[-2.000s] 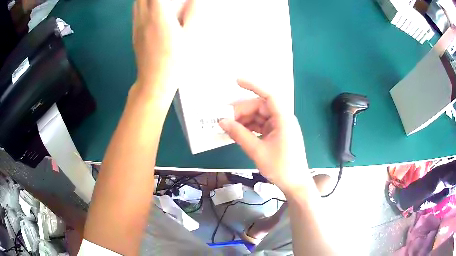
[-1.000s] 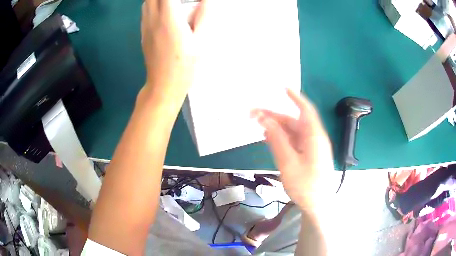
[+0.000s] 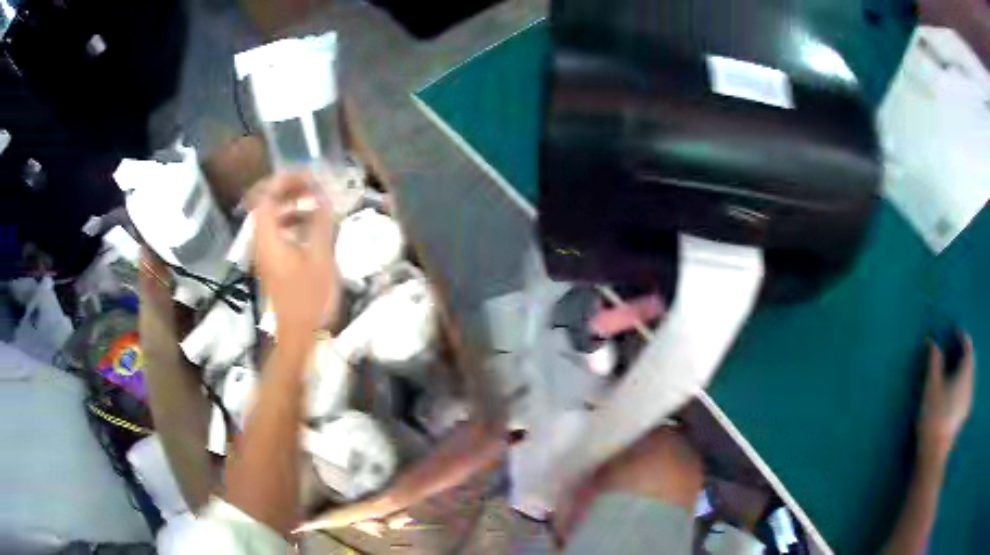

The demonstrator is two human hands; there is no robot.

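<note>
My left hand (image 3: 295, 244) is at the left over the open brown carton (image 3: 418, 233) of bagged white units (image 3: 369, 247). Its fingers are closed on the lower end of a clear bag with a white item (image 3: 293, 81), which stands up above the hand. The picture is blurred here. My right hand (image 3: 947, 396) is at the far right over the green table (image 3: 803, 401), with thumb and finger apart. Something dark shows between them, and I cannot tell what it is.
The black label printer (image 3: 706, 163) is on the table at the upper centre. A long white label strip (image 3: 716, 309) hangs from its front. A white sheet (image 3: 939, 136) lies at the upper right. Another white bagged item (image 3: 179, 206) is at the left. Cables and scraps are below the table.
The view has swung left to the printer and the carton. My left hand has left the white box and now holds a bagged item. The white box and the scanner's place are out of view.
</note>
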